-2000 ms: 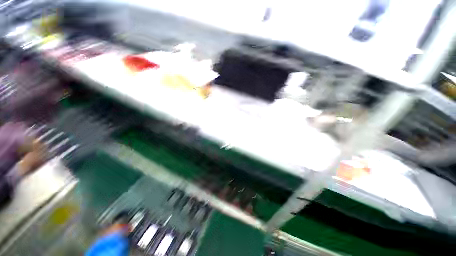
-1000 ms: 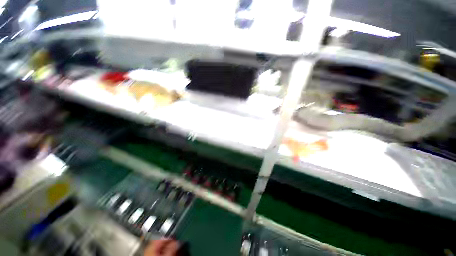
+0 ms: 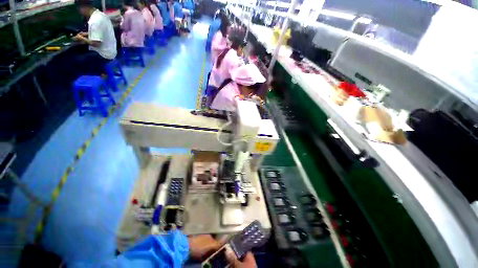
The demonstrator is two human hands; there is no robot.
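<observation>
An open flip phone (image 3: 248, 236), with a dark keypad half and a pale-edged other half, is held low at the centre, in front of the beige machine (image 3: 178, 128). My left hand (image 3: 203, 246), in a blue sleeve, meets its left side; its fingertips are partly hidden. My right hand (image 3: 243, 259) grips it from below, cut off by the bottom edge. Another open phone (image 3: 174, 191) lies in the machine's left fixture. The machine head (image 3: 240, 170) stands over the right fixture.
A tray (image 3: 278, 201) of phones lies on the green bench right of the machine, with red and dark phones beyond. A white shelf (image 3: 367, 133) with a red bag (image 3: 351, 89) runs along the right. Seated people in pink (image 3: 229, 65) are ahead; a blue stool (image 3: 91, 91) stands left.
The view has swung from the shelf and bench to the machine and aisle. Both my hands and an open phone between them now show at the bottom centre.
</observation>
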